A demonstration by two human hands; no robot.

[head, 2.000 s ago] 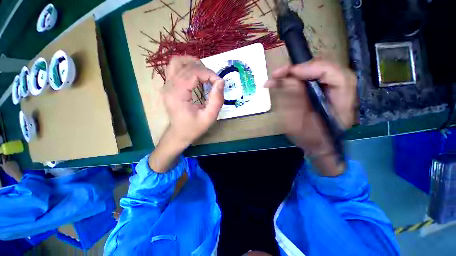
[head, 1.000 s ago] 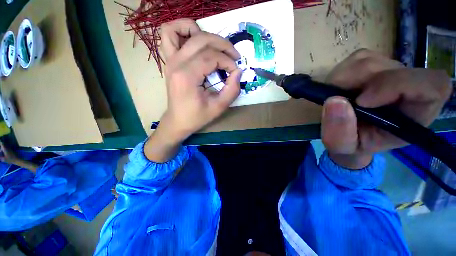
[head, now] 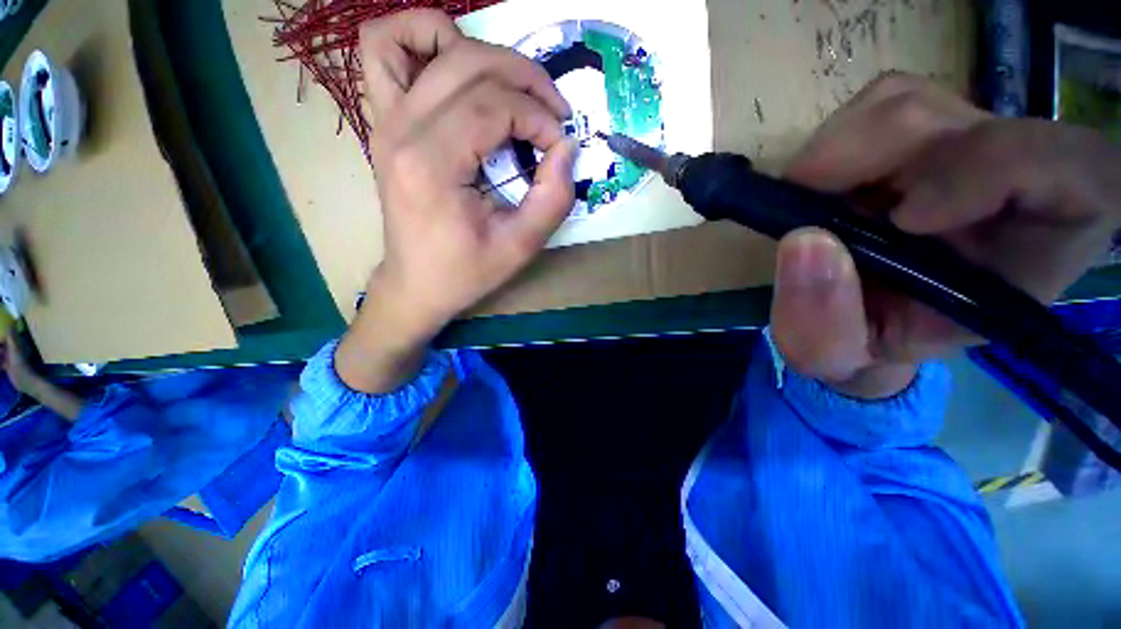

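My left hand (head: 455, 172) is over the left side of the white fixture (head: 684, 135). Its thumb and forefinger pinch what looks like a thin wire (head: 502, 184) near the centre of the round housing; the fingers hide most of it. The green circuit board (head: 633, 96) lies in the housing, beside a dark arc (head: 575, 58). My right hand (head: 910, 221) holds the black soldering iron (head: 787, 209). The iron's metal tip points left into the housing, close to my left fingertips. Whether it touches anything is unclear.
Red wires (head: 322, 43) lie heaped behind my left hand on the brown cardboard sheet (head: 301, 160). Round white housings (head: 52, 111) stand on cardboard (head: 135, 209) at left. Another person's arm (head: 123, 430) is at lower left. A dark tray (head: 1026, 86) is at right.
The iron has swung from upright to pointing left into the housing. My left fingers have moved over the housing's centre. The view has shifted closer, and the fixture sits higher in it.
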